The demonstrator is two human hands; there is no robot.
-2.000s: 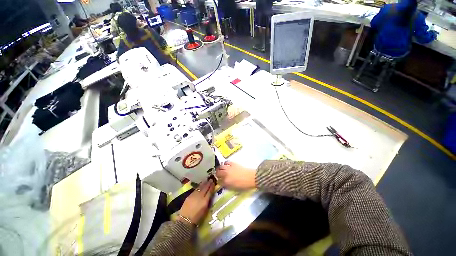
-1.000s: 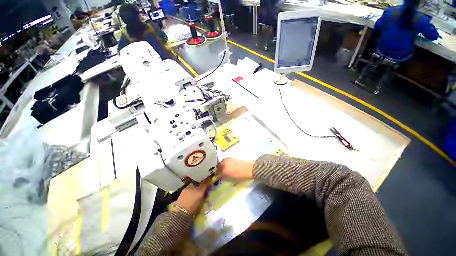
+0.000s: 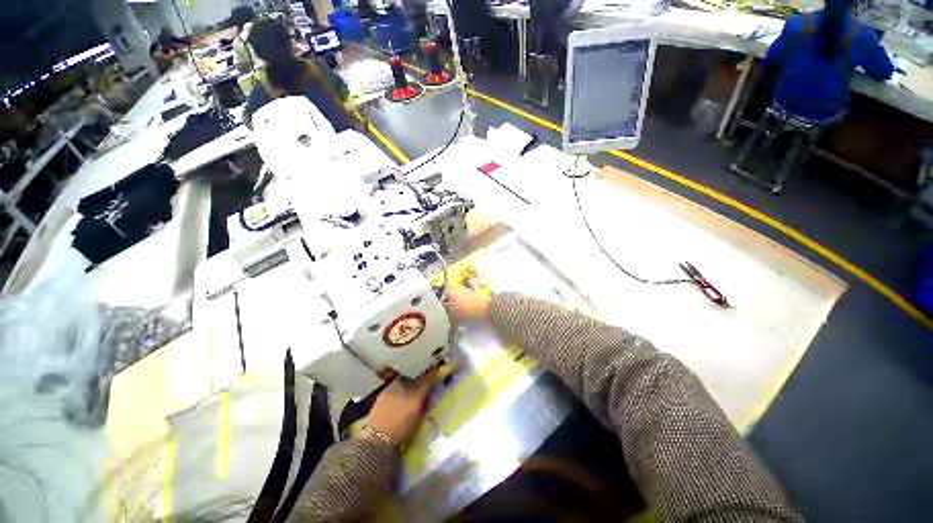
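Note:
The white sewing machine [image 3: 353, 268] stands in front of me, a red-and-white emblem on its near end. My left hand [image 3: 397, 411] is below the head at the needle area, fingers on a black fabric strip [image 3: 350, 414]; its fingertips are partly hidden by the head. My right hand [image 3: 469, 304] is at the right side of the head, near the yellow attachment, its fingertips hidden behind the machine's edge; I cannot tell if it holds anything. Black strip lengths [image 3: 284, 449] hang left of the machine. The shiny bed plate [image 3: 481, 429] lies below the hands.
Snips [image 3: 706, 286] lie on the right of the table [image 3: 655, 306]. A white-framed tablet [image 3: 606, 90] stands at the back. Clear plastic [image 3: 46, 409] is far left, black cloth [image 3: 128, 215] beyond. Dark fabric [image 3: 573, 465] is at the near edge. People sit at other stations.
My right hand has moved away from the needle area, forward along the right side of the machine head. My left hand stays below the head.

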